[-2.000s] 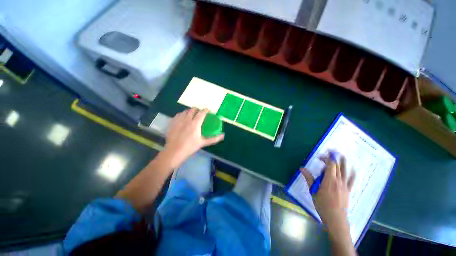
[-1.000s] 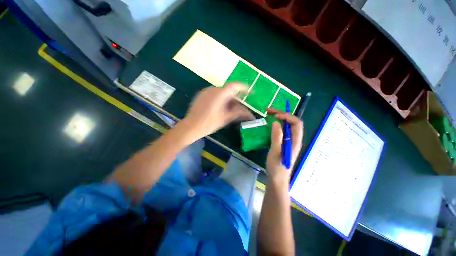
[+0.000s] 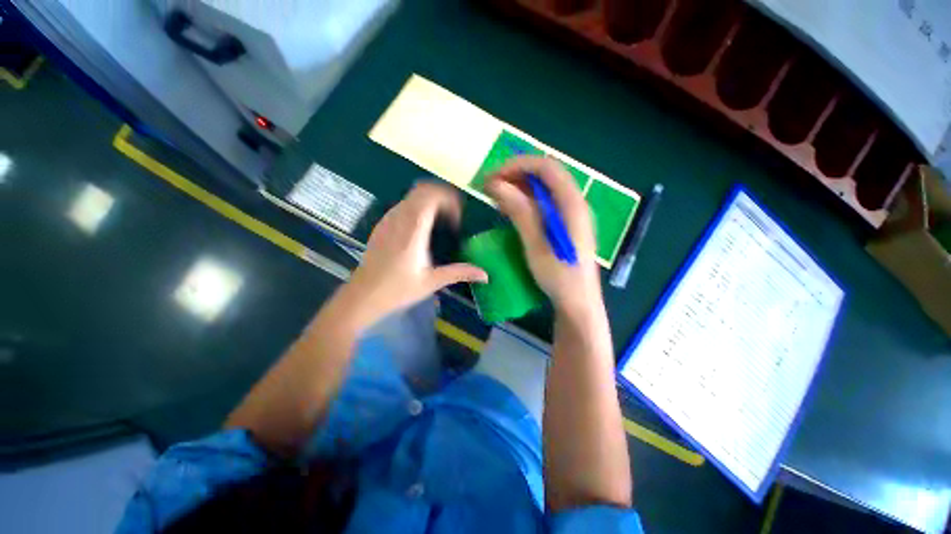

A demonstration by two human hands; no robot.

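Observation:
The green solder paste jar (image 3: 506,277) is between my hands at the bench's front edge. My left hand (image 3: 409,250) is just left of it, fingers apart, thumb tip against or just over the jar's left side; it grips nothing. My right hand (image 3: 555,224) holds the blue pen (image 3: 553,219) and is over the green labels (image 3: 612,214), hiding part of them; its fingertips are hidden or blurred. The labels are on a pale backing strip (image 3: 433,123), whose left part is bare. Whether the right hand touches the jar or a label I cannot tell.
A dark marker-like stick (image 3: 637,238) lies right of the strip. The clipboard with its record sheet (image 3: 738,339) is farther right. A red-brown rack (image 3: 720,110) runs along the back, a cardboard box (image 3: 905,245) beside it. A white machine (image 3: 297,47) stands back left, near a notice label (image 3: 331,198).
My right hand left the clipboard with the pen, reached the jar, then moved up over the labels. My left hand let go of the jar and moved left. The view has shifted.

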